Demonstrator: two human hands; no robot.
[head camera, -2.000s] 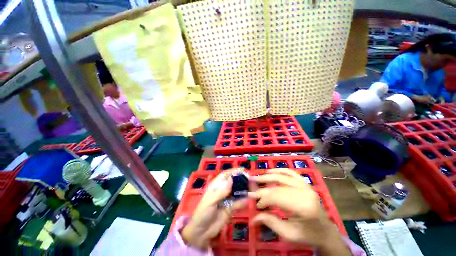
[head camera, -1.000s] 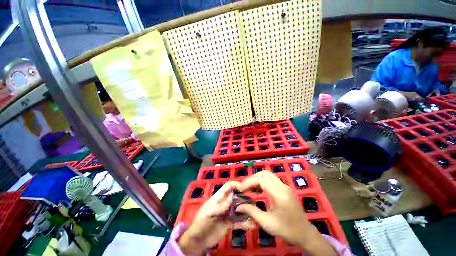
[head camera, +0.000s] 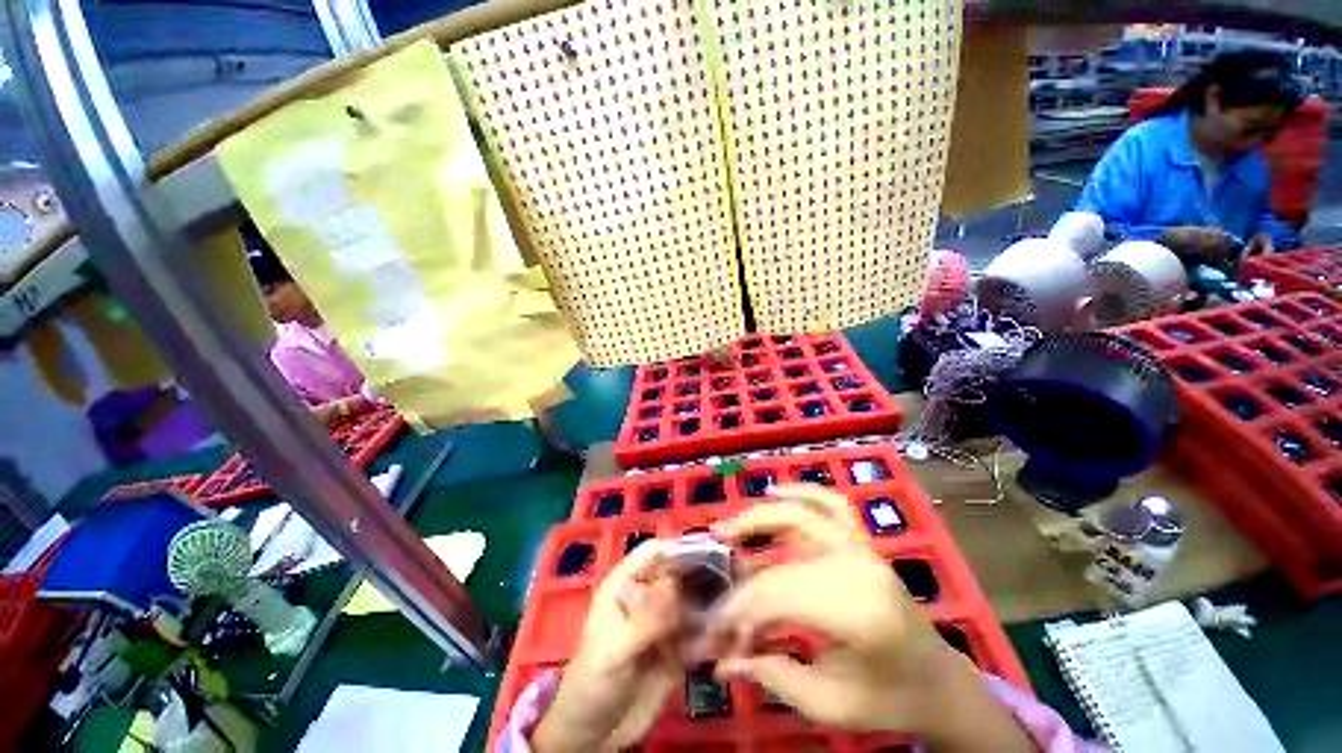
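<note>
A small smartwatch body (head camera: 704, 568) with a dark face and pale rim is held up at the lower middle, partly hidden by fingers and blurred. My left hand (head camera: 626, 640) grips it from the left side. My right hand (head camera: 824, 625) is close against its right side, blurred, with fingers bent; whether it grips anything is unclear. Both hands are above the near red compartment tray (head camera: 964, 589), whose pockets hold dark watches. A few pockets near its back right show whitish pieces.
A second red tray (head camera: 758, 430) lies beyond, with stacked trays (head camera: 1251, 471) at right. A dark round fan (head camera: 1082, 412), small bottle (head camera: 1141, 544) and spiral notebook (head camera: 1163, 677) stand right. A metal post (head camera: 280, 397), pale green fan (head camera: 214, 559) and white paper (head camera: 386, 721) are left. Record sheets (head camera: 707, 177) hang above.
The watch body has turned in my fingers; its dark face showed two seconds ago, its round-centred side one second ago. My right hand has shifted slightly right. The view has shifted a little.
</note>
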